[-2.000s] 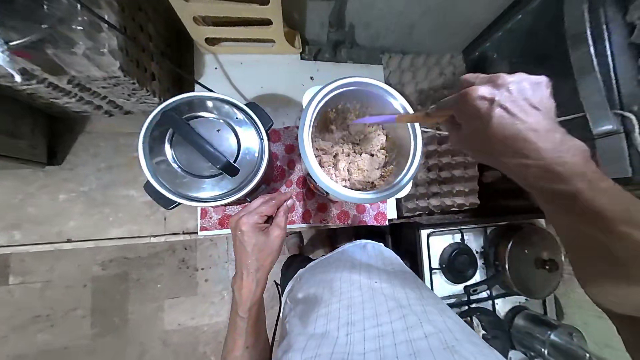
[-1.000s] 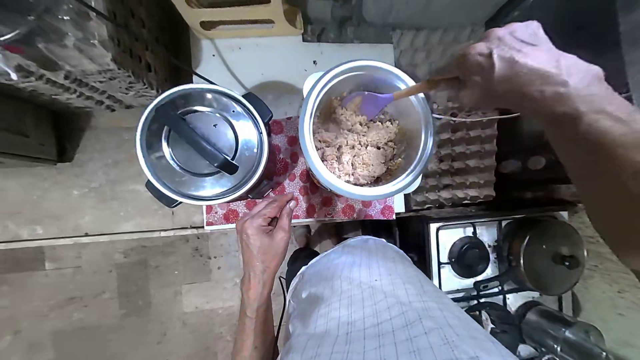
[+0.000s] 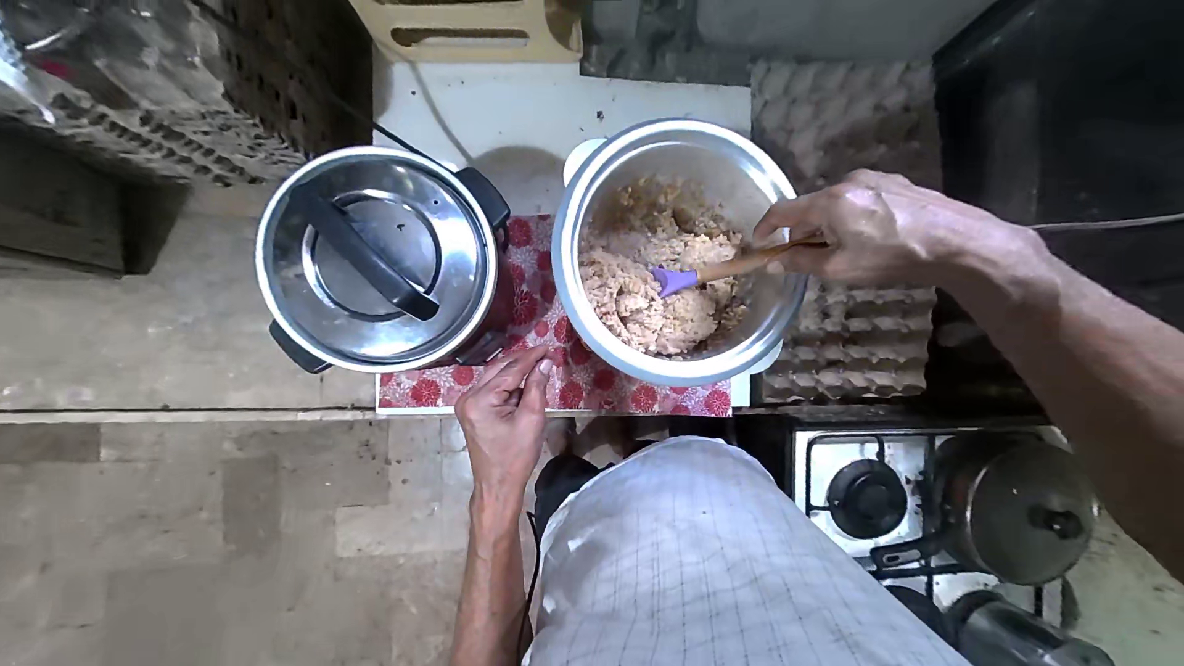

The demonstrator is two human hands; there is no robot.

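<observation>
A round metal pot (image 3: 571,277) holds a pale brown, crumbly rice-like food (image 3: 638,301). My right hand (image 3: 856,227) grips the wooden handle of a spatula (image 3: 731,268) over the pot's right rim, and its purple head rests in the food. My left hand (image 3: 507,398) is at the front edge of a red flowered cloth (image 3: 573,379), its fingers bent together; whether it pinches the cloth cannot be told. Left of the pot stands a lidded cooker (image 3: 375,264) with black handles.
Egg trays (image 3: 851,342) lie right of the pot. At the lower right is a gas stove (image 3: 865,499) with a lidded pan (image 3: 1027,509). A beige plastic rack (image 3: 472,37) stands at the back. More stacked trays (image 3: 268,102) are at the upper left.
My right hand has come lower, toward the pot's rim, and the spatula's purple head has moved from the back of the food to its middle. My left hand stays by the cloth's edge.
</observation>
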